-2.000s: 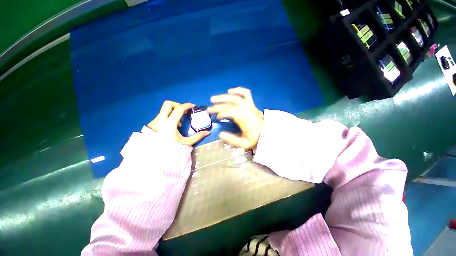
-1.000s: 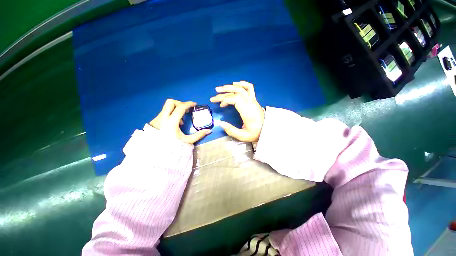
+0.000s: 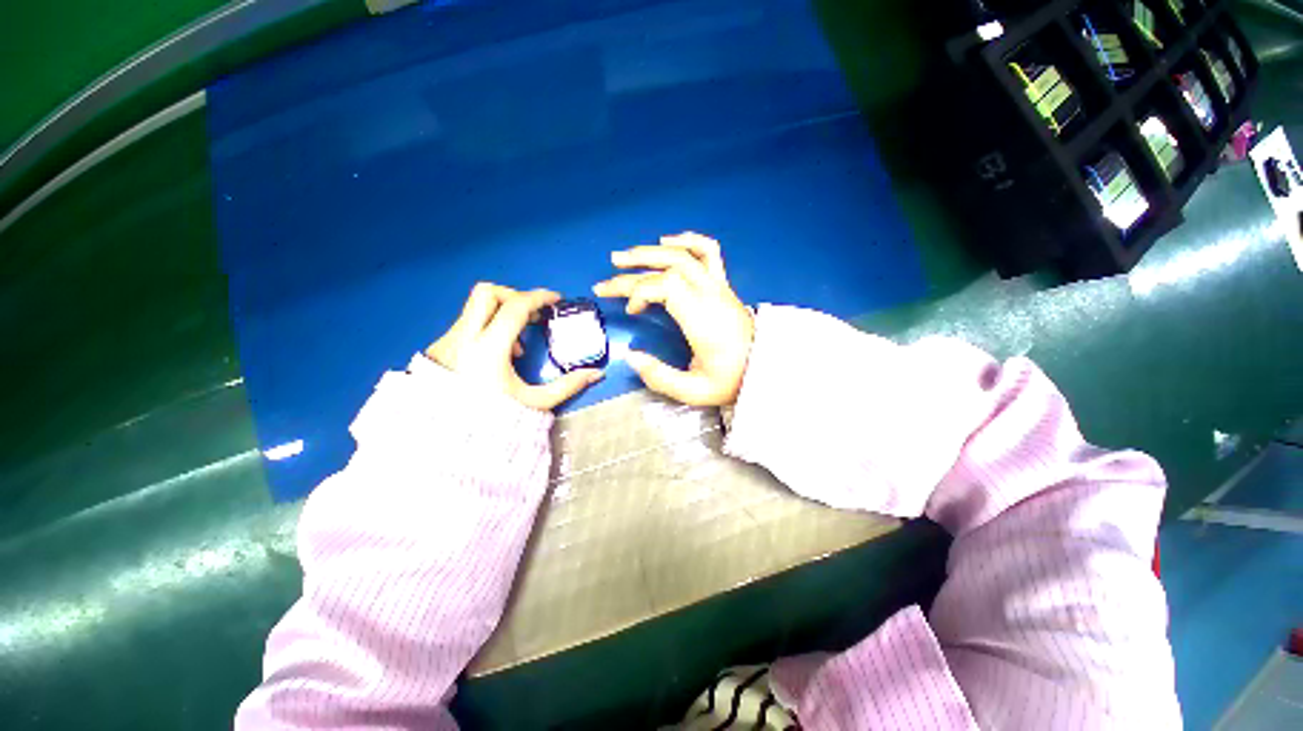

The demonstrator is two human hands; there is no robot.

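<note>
A watch body (image 3: pixel 577 337), a small black rounded square with a lit white screen, is held face up over the near part of the blue mat (image 3: pixel 543 157). My left hand (image 3: pixel 503 347) grips it from the left, with fingertips at its top edge and the thumb at its bottom edge. My right hand (image 3: pixel 693 321) is just right of the watch body, with thumb and fingers apart, holding nothing and not touching it. A tan board (image 3: pixel 657 528) with a shiny surface lies nearest me, between my forearms.
A black tray (image 3: pixel 1000 172) with deep pockets holding several lit watch bodies stands at the upper right. Beyond it are a pink object (image 3: pixel 1240 140) and a white card with dark ovals (image 3: pixel 1276 174). A rail (image 3: pixel 107 143) runs along the upper left of the green bench (image 3: pixel 115 528).
My right hand has drawn slightly back from beside the watch body since two seconds ago and is now less blurred. My left hand and the watch body have hardly moved.
</note>
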